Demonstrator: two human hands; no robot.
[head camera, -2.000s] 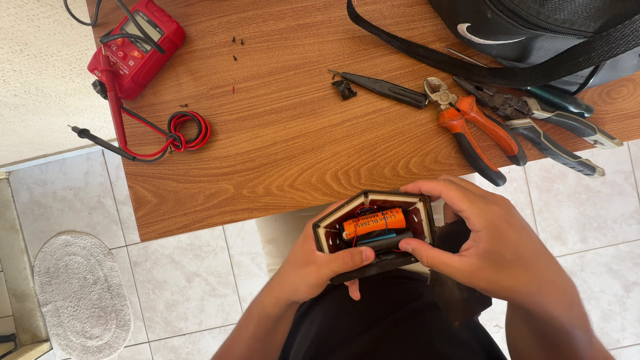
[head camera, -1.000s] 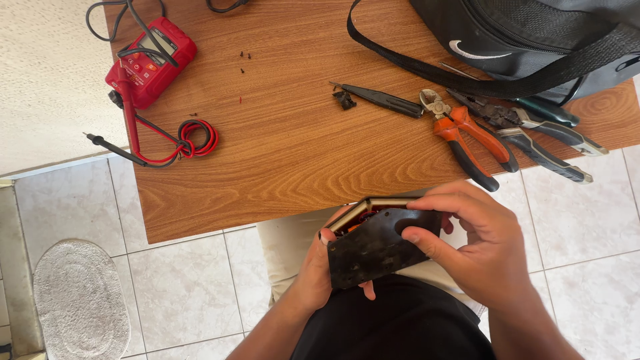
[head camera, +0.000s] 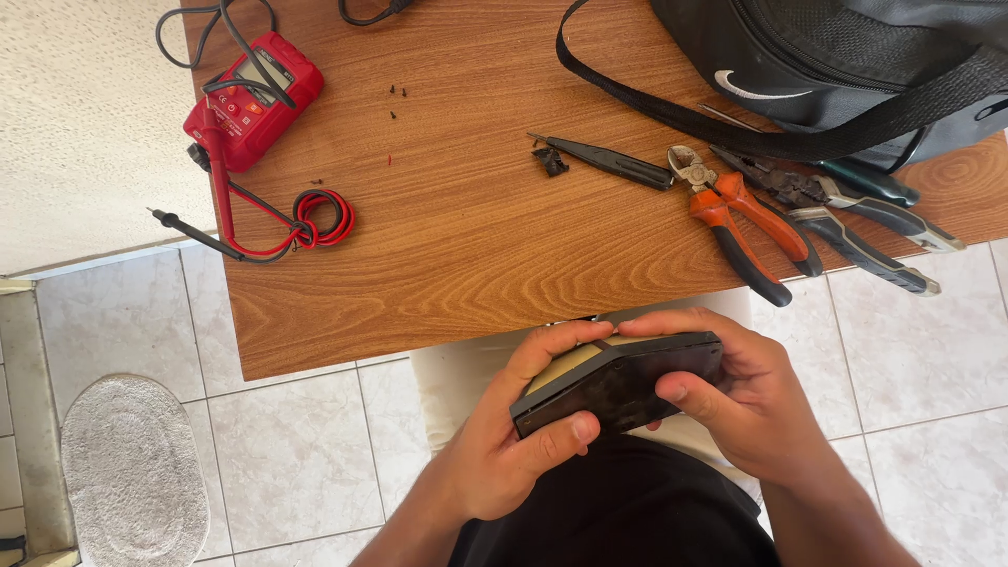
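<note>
A dark, angular device housing (head camera: 622, 386) with cream side panels is held over my lap, just off the table's front edge. My left hand (head camera: 528, 425) grips its left end, thumb on the dark flat cover and fingers along the cream side. At the other end my right hand (head camera: 732, 394) holds it, thumb on the cover and fingers over the top edge. The cover lies against the housing, and the inside is hidden. Nearest on the table are diagonal cutters (head camera: 732, 220) with orange and black handles, and a black thin-tipped tool (head camera: 610, 161) beside a crumpled black scrap (head camera: 550, 161).
A red digital multimeter (head camera: 264, 102) with coiled test leads (head camera: 324, 220) lies at the wooden table's (head camera: 441, 236) left. Several small screws (head camera: 394, 91) sit near the middle. Combination pliers (head camera: 858, 213), a green-handled tool (head camera: 874, 183) and a black bag (head camera: 827, 71) are at right.
Two seconds ago the housing was open, showing an orange cylindrical part and wiring. The dark cover now lies over that side, and the housing is turned with its cream side upward. Both hands have shifted their grip.
</note>
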